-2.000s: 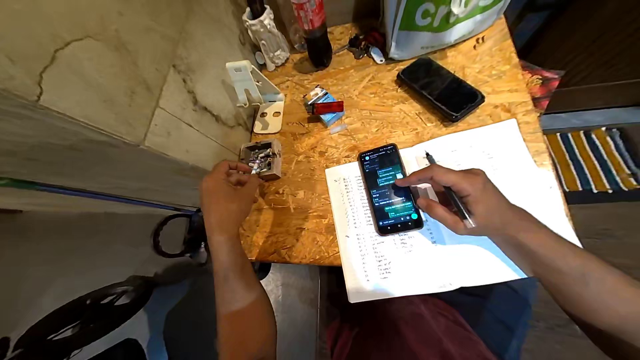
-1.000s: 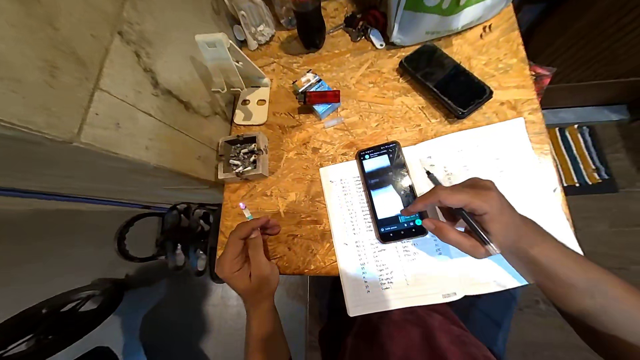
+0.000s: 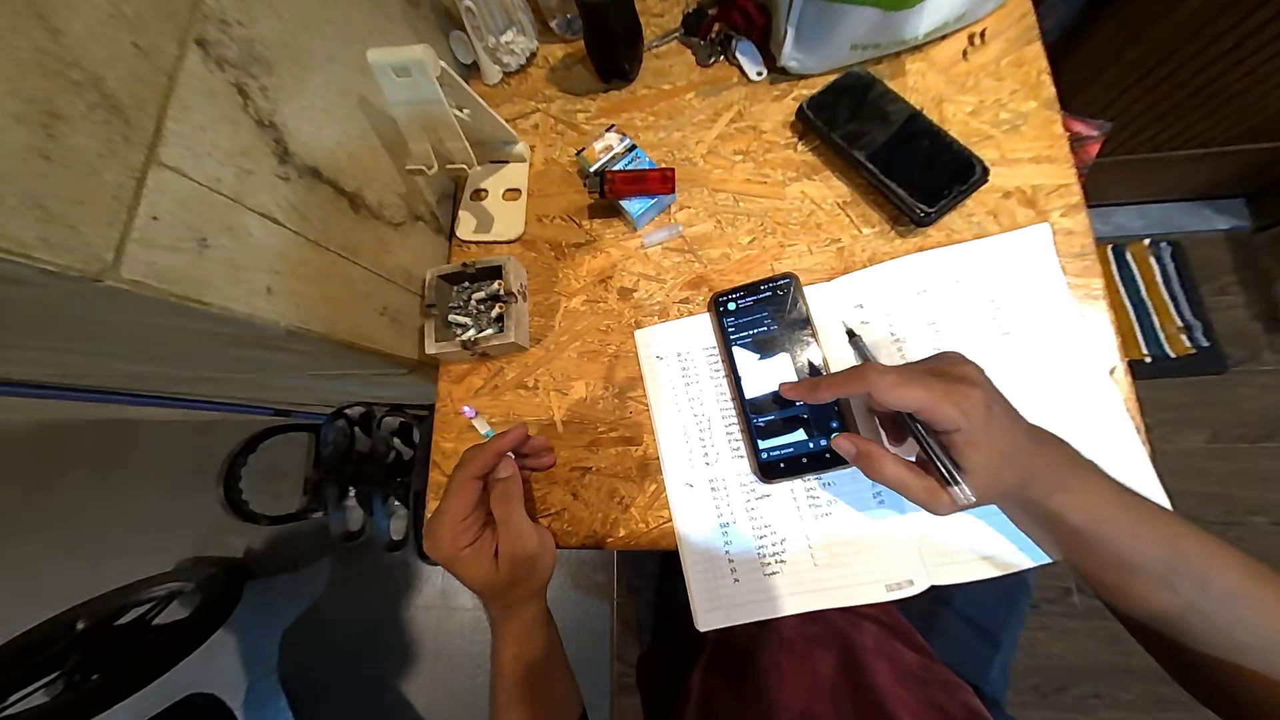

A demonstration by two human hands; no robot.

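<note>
A lit cigarette is pinched between the fingertips of my left hand, over the table's left front corner. My right hand holds a pen with a clear barrel, its index finger and thumb at the screen of a smartphone. That phone lies on an open notebook with handwritten lists. A square ashtray full of cigarette butts is beyond my left hand. Farther back, a red lighter rests on a blue and white pack.
The chipboard table also bears a second phone, a cream metal bracket, keys, a dark bottle and a white and green bag. A tiled wall borders the left side.
My left hand has moved from beside the ashtray toward the table's front edge, with the cigarette. The phone's screen shows different content. My right hand stays at the phone.
</note>
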